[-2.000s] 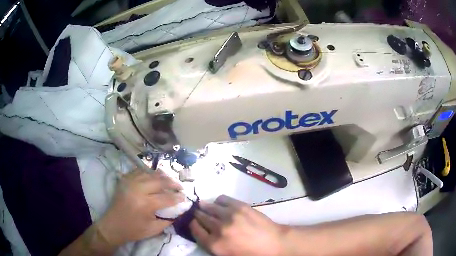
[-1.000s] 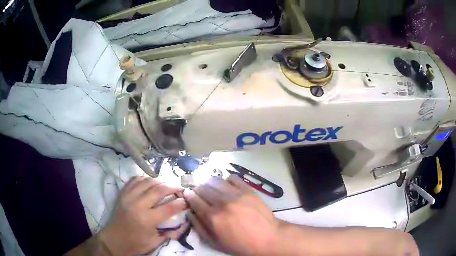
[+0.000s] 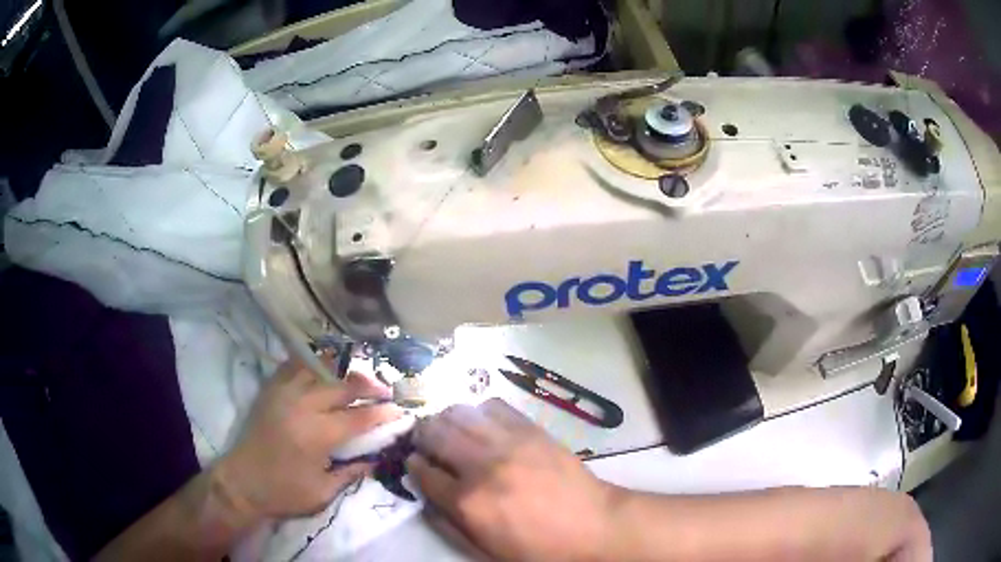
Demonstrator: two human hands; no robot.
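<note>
The cream sewing machine (image 3: 615,231) spans the view, its needle area (image 3: 408,379) brightly lit at the left end. My left hand (image 3: 296,439), bare, lies on the work just left of the needle area, its fingers pressing a small white and dark purple piece (image 3: 384,463). My right hand (image 3: 494,472), bare, is close in front of the needle area, its curled fingers on the right edge of that piece. The fingertips of both hands nearly meet. The needle tip and the fabric edge under the presser foot are lost in glare.
Thread snips (image 3: 562,393) lie on the machine bed right of my right hand. A black flat rectangle (image 3: 697,379) lies under the arm. White quilted fabric (image 3: 143,236) with dark purple parts (image 3: 99,406) hangs at the left. More quilted fabric (image 3: 428,55) lies behind the machine.
Since the last frame my right hand has shifted slightly right and down, and its fingers have curled more. The dark purple bit between the hands shows more. The snips are unmoved on the bed.
</note>
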